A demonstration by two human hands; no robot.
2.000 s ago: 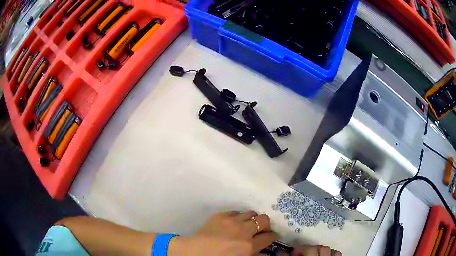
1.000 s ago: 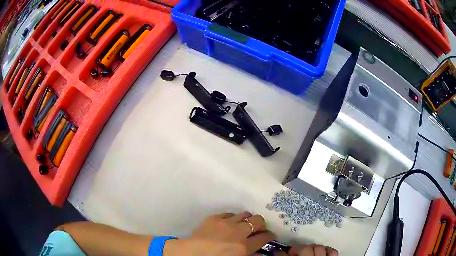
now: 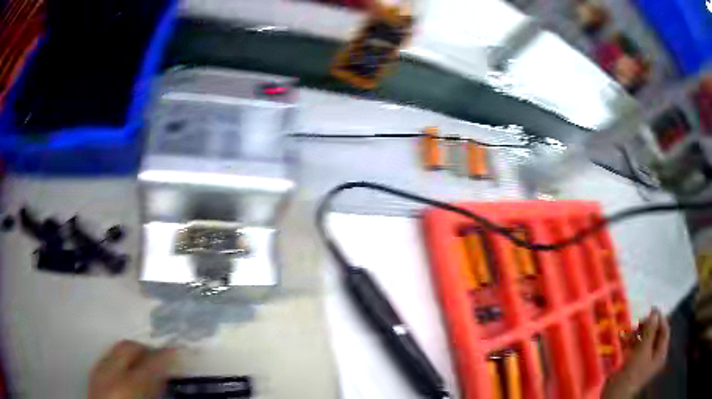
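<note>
The view is blurred. A black housing (image 3: 209, 387) lies at the bottom edge, below the heap of screws (image 3: 199, 316). My left hand (image 3: 131, 374) is at the housing's left end, cut off by the bottom edge; the blur hides whether its fingers grip it. My right hand (image 3: 644, 358) is at the far lower right, at the right side of the red-orange tray (image 3: 511, 337), fingers near compartments with orange units. Whether it holds anything cannot be told.
The screwdriver (image 3: 390, 327) lies on a white pad (image 3: 351, 343), its cord arching over the tray. The metal feeder (image 3: 215, 140) stands left of centre, the blue bin (image 3: 74, 156) behind left. Loose black housings (image 3: 74, 245) lie at left. Orange cells (image 3: 432, 150) and a yellow-framed instrument (image 3: 373, 47) are farther back.
The view has swung right, showing the whole right-hand tray. My right hand has left the housing by my left hand and moved far right to that tray.
</note>
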